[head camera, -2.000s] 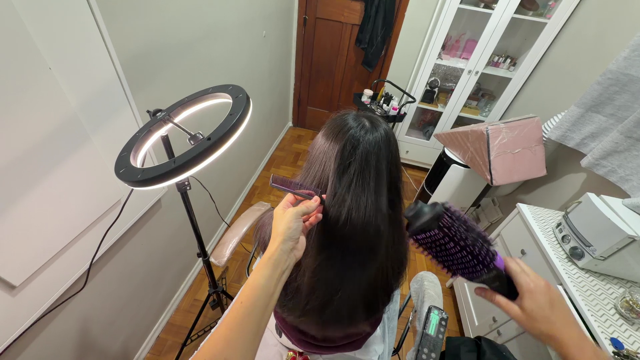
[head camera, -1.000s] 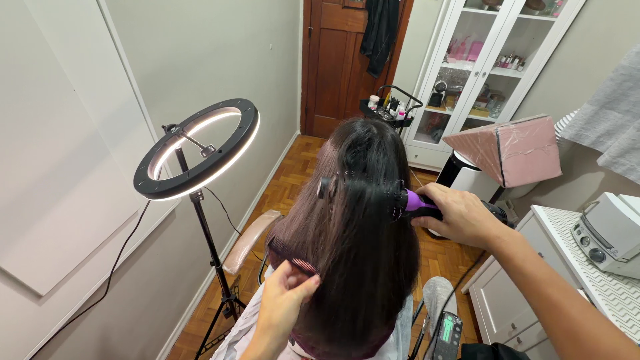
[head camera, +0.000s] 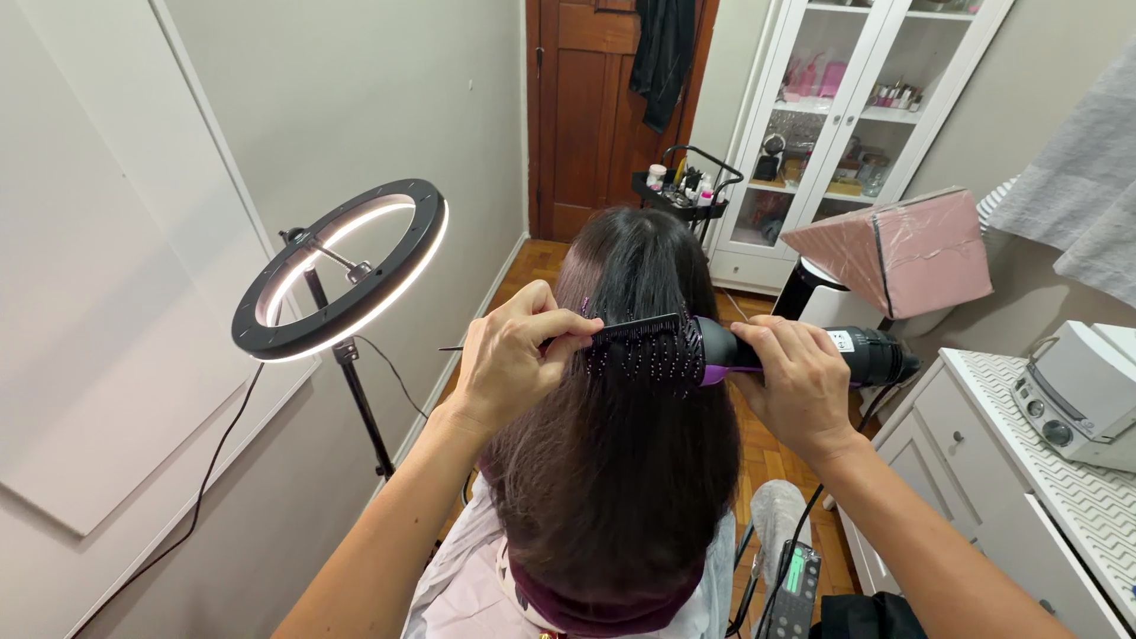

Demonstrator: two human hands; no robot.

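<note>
A seated person's long dark hair (head camera: 621,461) hangs down the back in front of me. My left hand (head camera: 524,355) pinches a black rat-tail comb (head camera: 643,328), its teeth at the hair and its thin tail pointing left. My right hand (head camera: 794,382) grips the black and purple handle of a hot-air brush (head camera: 865,355) from the right. The brush's bristled barrel lies across the hair at the back of the head, just beside and below the comb. Some bristles show through the strands.
A lit ring light (head camera: 342,266) on a stand is at left. A black trolley (head camera: 683,209) with bottles stands beyond the head. At right are a pink plastic-wrapped box (head camera: 932,257) and a white dresser (head camera: 958,426). The brush's cord hangs below my right hand.
The brush, off the hair at the right two seconds ago, now lies across it. My left hand has risen from lower on the hair, bringing the comb beside the brush.
</note>
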